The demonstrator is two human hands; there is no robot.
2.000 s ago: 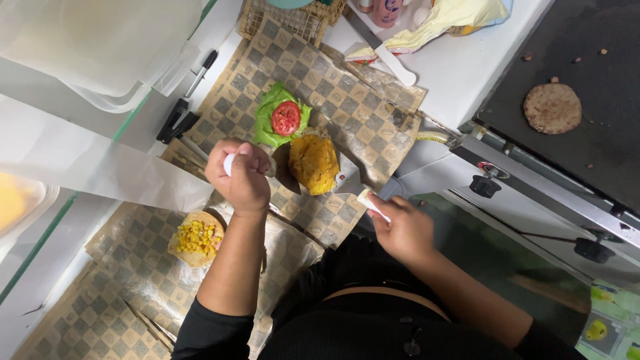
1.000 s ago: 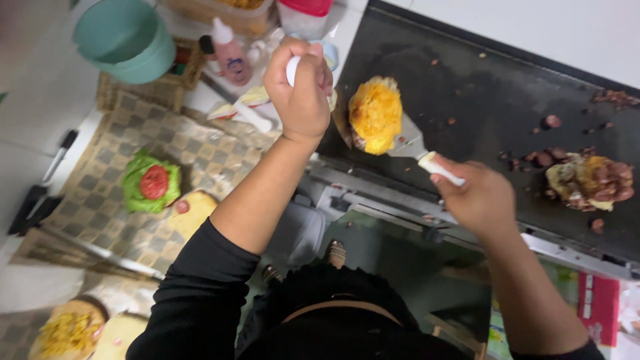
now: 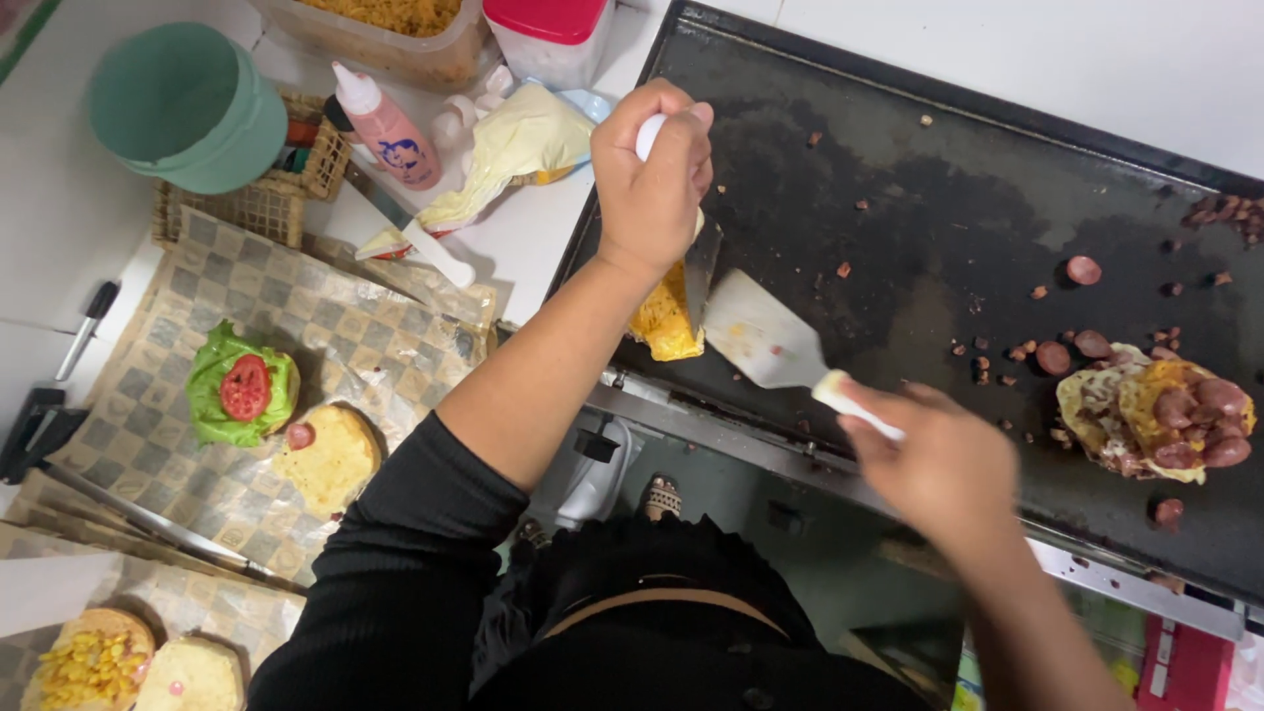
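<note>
My left hand (image 3: pixel 654 178) grips the white handle of a tool whose metal blade (image 3: pixel 699 267) stands steeply against a yellow-topped food portion (image 3: pixel 668 316) at the griddle's left edge; my forearm hides part of it. My right hand (image 3: pixel 933 464), slightly blurred, holds a metal spatula (image 3: pixel 765 336) by its white handle, its blade low over the griddle (image 3: pixel 908 237) just right of that portion. A stack of egg, yellow topping and sausage slices (image 3: pixel 1160 410) lies on the griddle's right side. On checkered paper (image 3: pixel 395 365) are lettuce with a tomato slice (image 3: pixel 245 387) and a bun half (image 3: pixel 331 459).
A green bucket (image 3: pixel 188 109), a pink squeeze bottle (image 3: pixel 390 128), a white-handled knife (image 3: pixel 434 252) and a mayonnaise-coloured pouch (image 3: pixel 523 138) sit at the upper left. A corn-topped bun (image 3: pixel 94 662) lies lower left. The griddle's metal front rail (image 3: pixel 731 434) runs below my hands.
Both hands moved from the paper-covered counter to the griddle. One second ago the yellow-topped portion lay flat by the spatula; now the left tool's blade stands against it and the spatula is clear of it.
</note>
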